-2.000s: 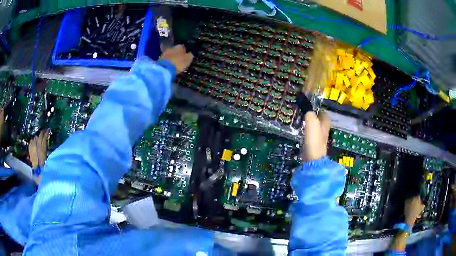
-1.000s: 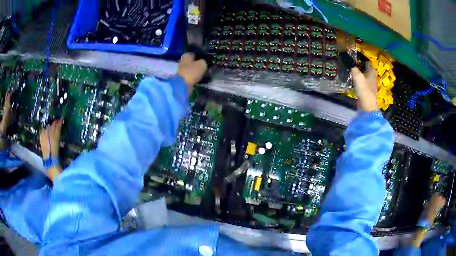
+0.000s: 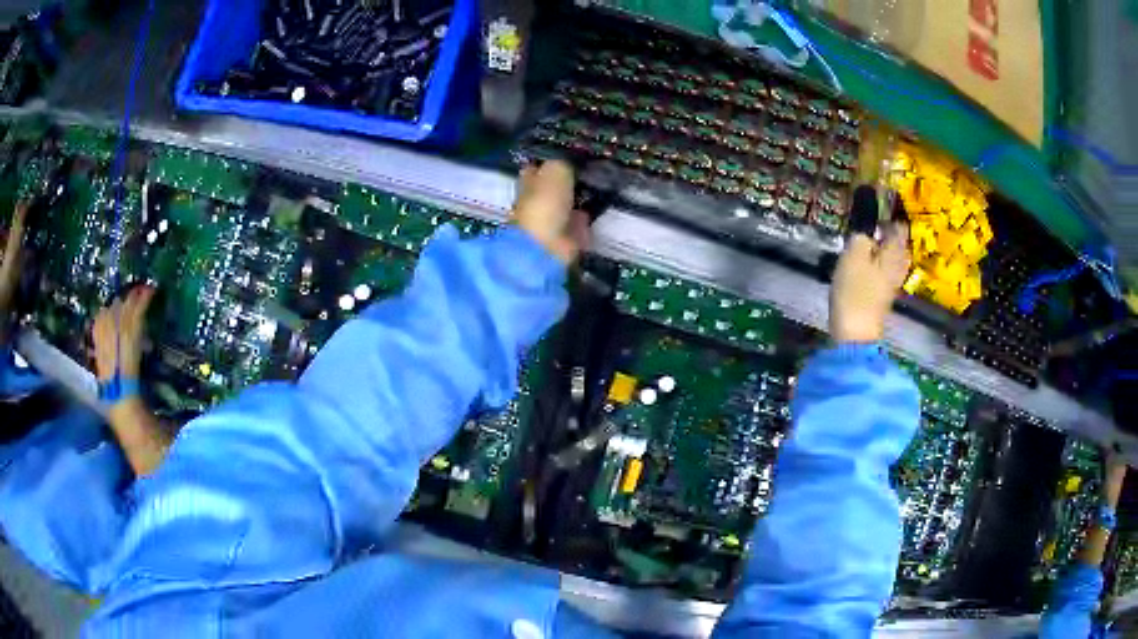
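Note:
A clear blister tray with rows of small green, dark and copper parts lies on the shelf between the blue bin and the yellow capacitors. My left hand is at its front left corner, with the fingertips partly hidden. My right hand holds its right edge, with black covers on some fingers. Loose yellow capacitors are heaped just right of the tray. Green circuit boards sit in black frames below both forearms.
A blue bin of black cylinders stands left of the tray. A brown carton and blue cord are behind. Another person's hand is over boards at the left; another wrist shows at the right edge.
The tray, earlier raised or tilted with more rows showing, now appears flatter, and its right edge covers less of the yellow heap. My hands have stayed at its two ends.

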